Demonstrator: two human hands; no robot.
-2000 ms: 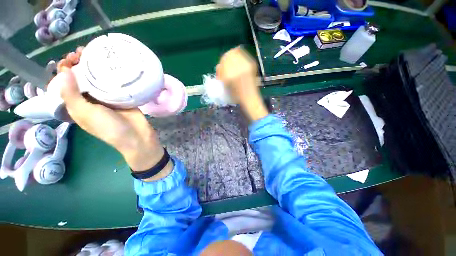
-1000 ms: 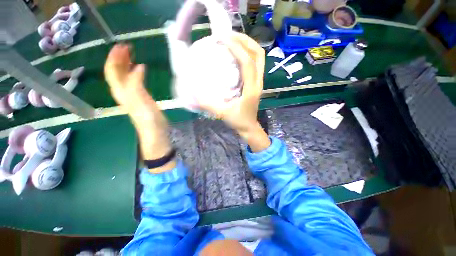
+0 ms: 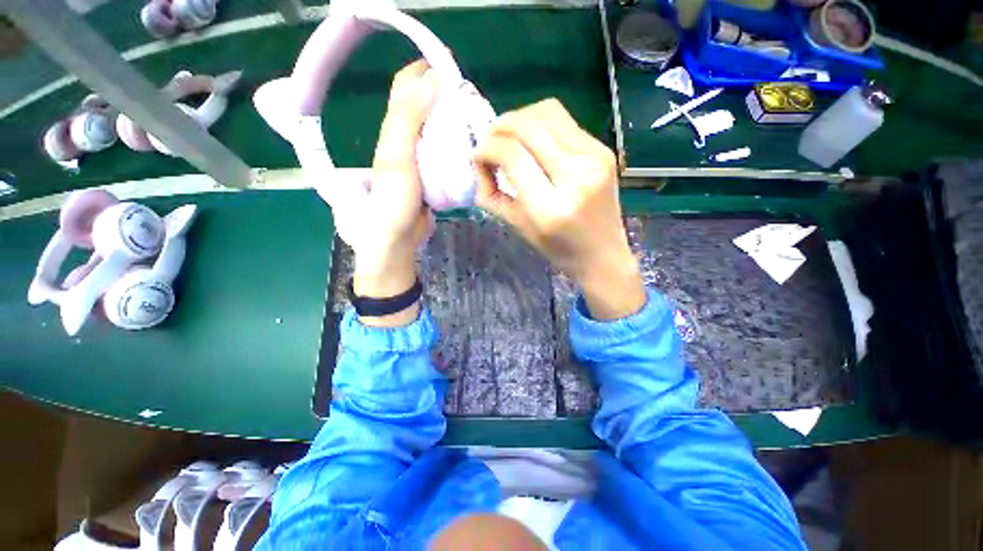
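A white and pale pink cat-ear headphone (image 3: 451,140) is held up above the dark mat (image 3: 490,344), its headband arching up to the left. My left hand (image 3: 397,172) grips it by an ear cup, fingers partly hidden behind the cup. My right hand (image 3: 561,188) is at the outer face of the right-hand cup with thumb and fingertips pinched together. Whether anything is between those fingertips cannot be seen.
Another headphone pair (image 3: 135,264) lies on the green bench (image 3: 237,355) at left, with more behind the rail. Back right are a blue basket (image 3: 744,54), yellow-black box (image 3: 784,102) and whitish bottle (image 3: 841,126). White scraps (image 3: 776,250) lie on the mat; dark sheets (image 3: 959,258) pile at right.
The headphone is now steadied in my left hand, after being in my right hand a second ago. My right hand has moved to the cup's outer face. The clear wad seen earlier no longer shows.
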